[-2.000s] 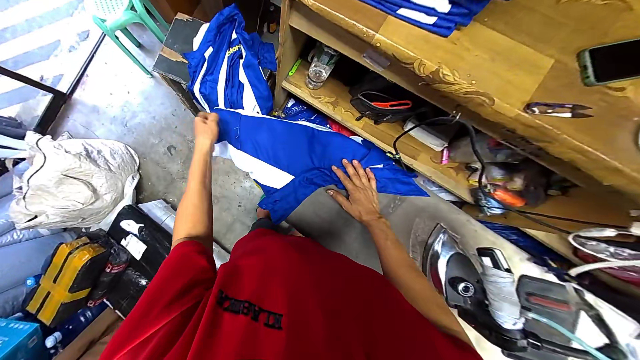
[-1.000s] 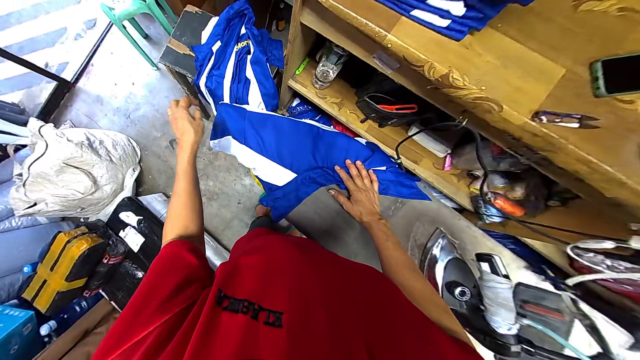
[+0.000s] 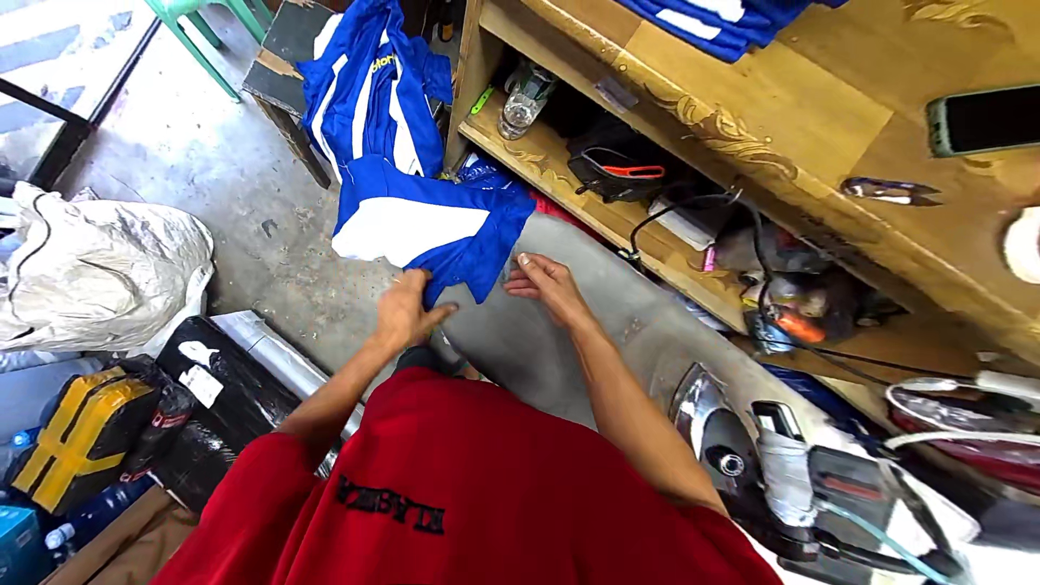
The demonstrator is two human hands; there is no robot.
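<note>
A blue and white garment (image 3: 414, 227) lies bunched or folded at the far end of a grey ironing surface (image 3: 536, 349), its near corner pointing toward me. My left hand (image 3: 409, 313) is at its near left edge, fingertips on the cloth and thumb apart; whether it grips is unclear. My right hand (image 3: 546, 284) is just right of the cloth, fingers slightly curled, holding nothing visible. Behind the garment, more blue and white clothing (image 3: 374, 97) hangs over a worn stand. A clothes iron (image 3: 719, 447) rests at the right end of the surface.
A wooden cabinet (image 3: 691, 146) with open shelves runs along the right, bearing folded blue garments (image 3: 715, 24), a phone (image 3: 987, 120) and thread snips (image 3: 890, 191). A black cable (image 3: 760, 236) hangs over its edge. A white sack (image 3: 106, 268) and wrapped parcels (image 3: 219, 406) stand at left.
The garment, earlier stretched rightward across the surface, is now more compact at its far left part. My right hand has left the cloth; my left hand has come down to its near edge.
</note>
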